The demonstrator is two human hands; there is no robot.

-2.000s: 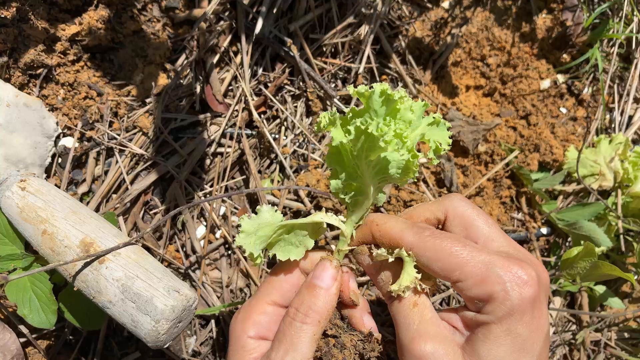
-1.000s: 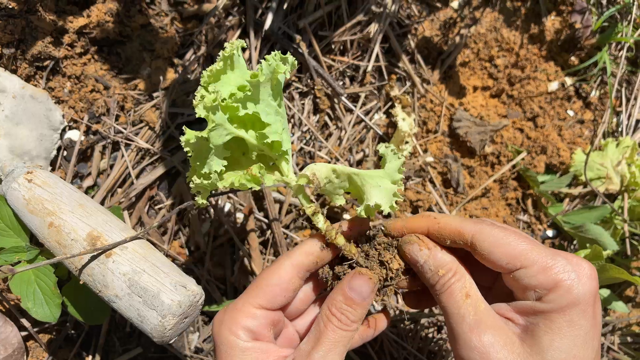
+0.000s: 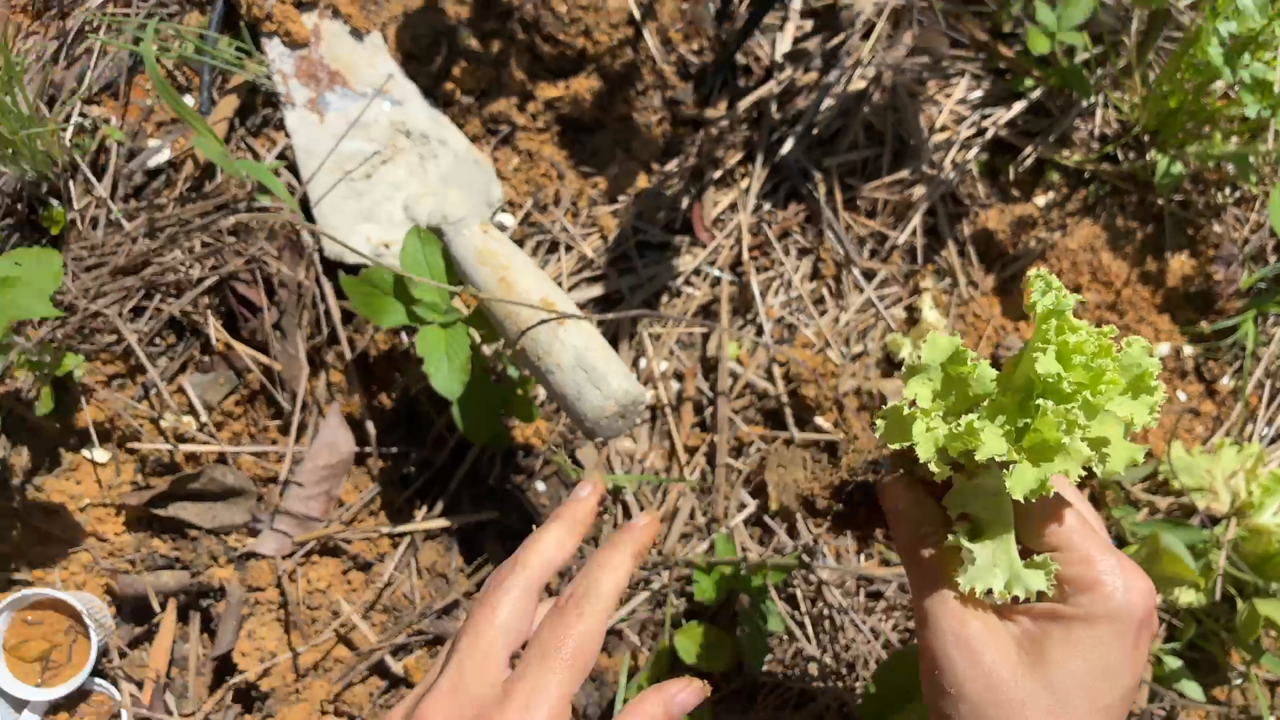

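A curly-leaved lettuce seedling is in my right hand, its frilly leaves standing above the fingers and one leaf hanging over them. Some soil shows at the left of that hand; the roots are mostly hidden. My left hand is empty, fingers spread and pointing up over the straw-covered ground. Just above its fingertips lies a hand trowel with a worn, pale handle and a flat, dirt-crusted blade that points to the upper left.
A white cup with brown, muddy contents stands at the lower left. Green weeds grow beside the trowel handle. Dry straw covers orange soil, with a dry leaf on the left. Another pale lettuce plant is at the right edge.
My left hand has let go of the seedling's root ball and moved away to the left. My right hand alone now holds the seedling. The view has shifted left, showing the trowel blade and cup.
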